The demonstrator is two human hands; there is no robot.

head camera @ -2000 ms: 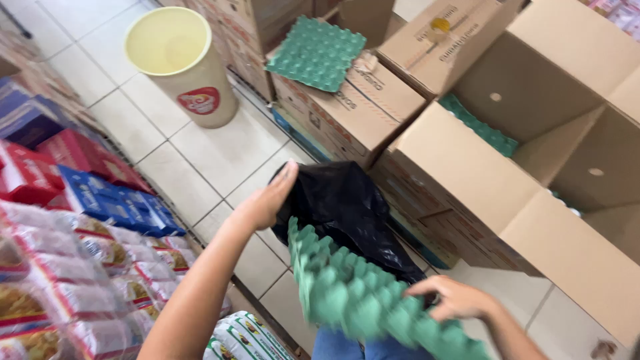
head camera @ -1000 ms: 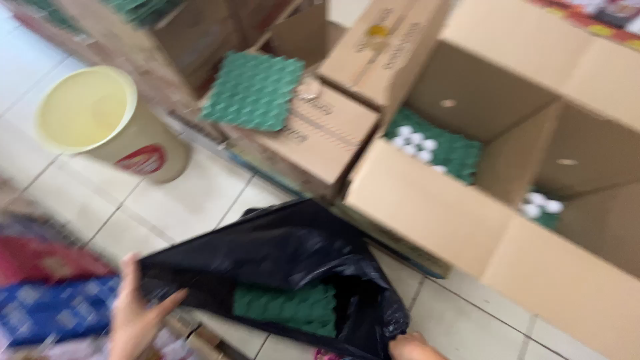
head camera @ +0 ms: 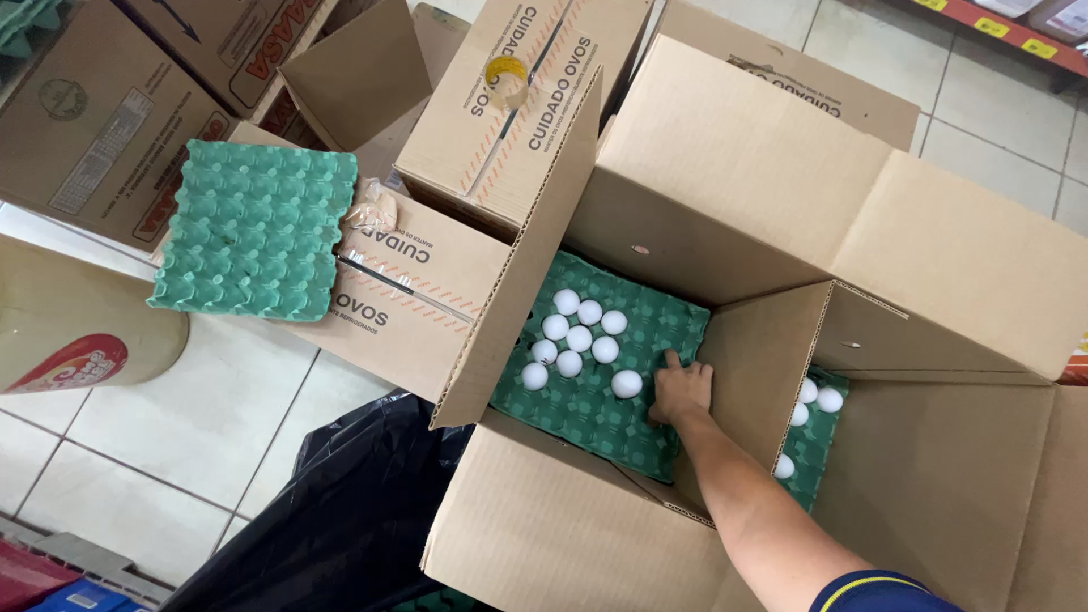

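Reaching down into an open cardboard box (head camera: 654, 561), my right hand (head camera: 682, 389) touches the right edge of a green egg tray (head camera: 595, 421). Its fingers are spread, and its grip on the tray is partly hidden. Several white eggs (head camera: 579, 338) sit on the tray, mostly toward its left and upper part. Beyond the box's divider (head camera: 765, 357), a second green tray (head camera: 820, 433) carries several eggs and is partly covered by the divider. My left hand is out of view. A black plastic bag (head camera: 340, 510) lies left of the box, with a bit of green tray at its lower edge.
An empty green egg tray (head camera: 255, 229) lies on a closed egg carton (head camera: 408, 289) at the left. Packing tape (head camera: 507, 82) rests on another carton (head camera: 484, 136). A beige bin (head camera: 76, 314) stands at the far left, and stacked boxes (head camera: 93, 127) are behind it.
Both hands were at the black bag, which had a green tray in its mouth. My right hand is now inside the box, and my left has left the view. The view has shifted right.
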